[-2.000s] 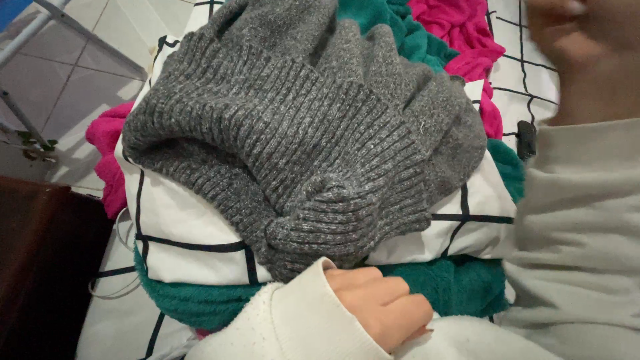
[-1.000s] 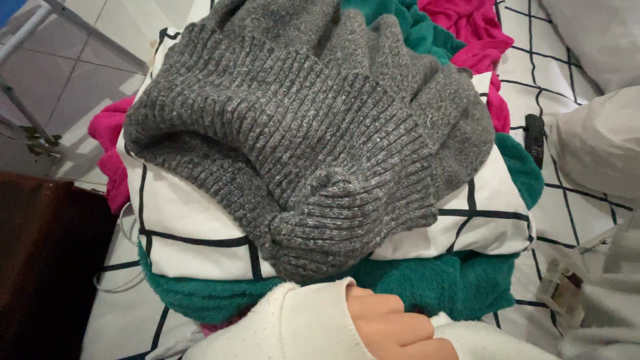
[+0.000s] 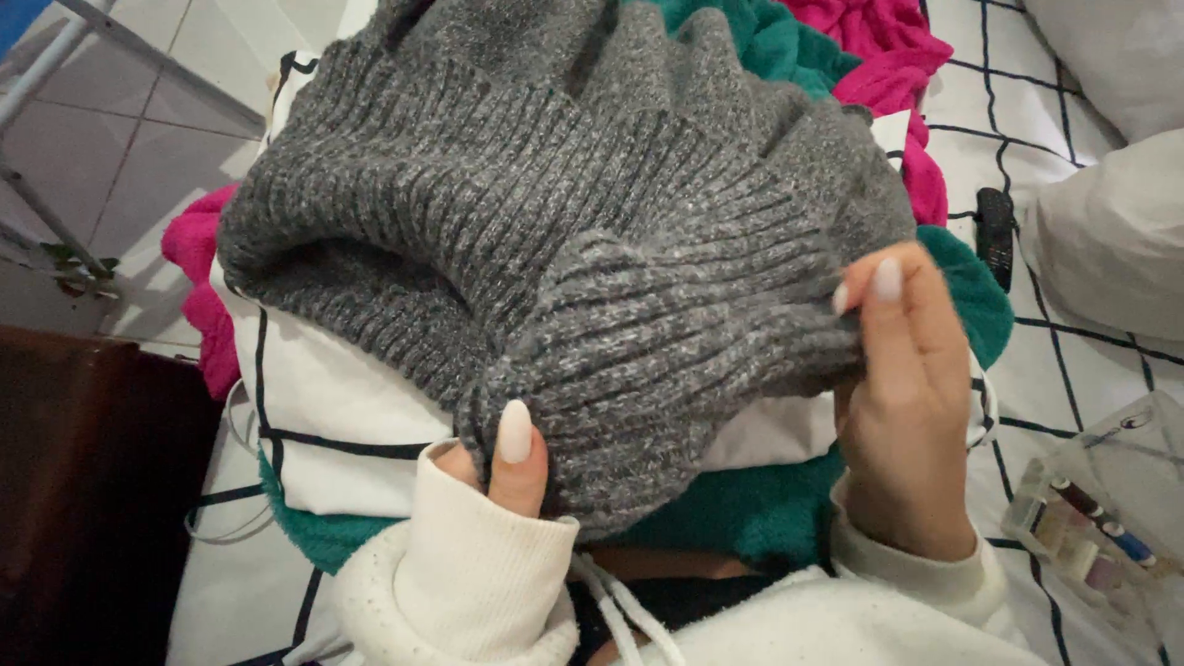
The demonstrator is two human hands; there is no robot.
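Observation:
A grey ribbed knit garment (image 3: 555, 185) lies bunched over a white pillow with black lines (image 3: 342, 407). At its lower edge, my left hand (image 3: 513, 467) pinches the ribbed fabric, thumb on top and the other fingers mostly hidden by the knit and the sleeve. My right hand (image 3: 902, 370) grips the same ribbed band farther right, between thumb and fingers, so the band is stretched between both hands. Teal plush fabric (image 3: 740, 499) shows under the pillow and again behind the garment. Bright pink fabric (image 3: 888, 55) lies at the back right and also at the left.
A clear plastic box (image 3: 1091, 527) holding small items, one a blue-and-dark stick, rests on the grid-patterned bedding (image 3: 1082, 370) at right. A black object (image 3: 994, 239) lies beside white cushions (image 3: 1119, 231). Dark brown furniture (image 3: 92, 481) and a metal frame (image 3: 55, 65) stand at left.
My right hand has come in from the right and taken hold of the ribbed band. The left hand, earlier below the garment, now grips its lower edge. The band is pulled out to the right.

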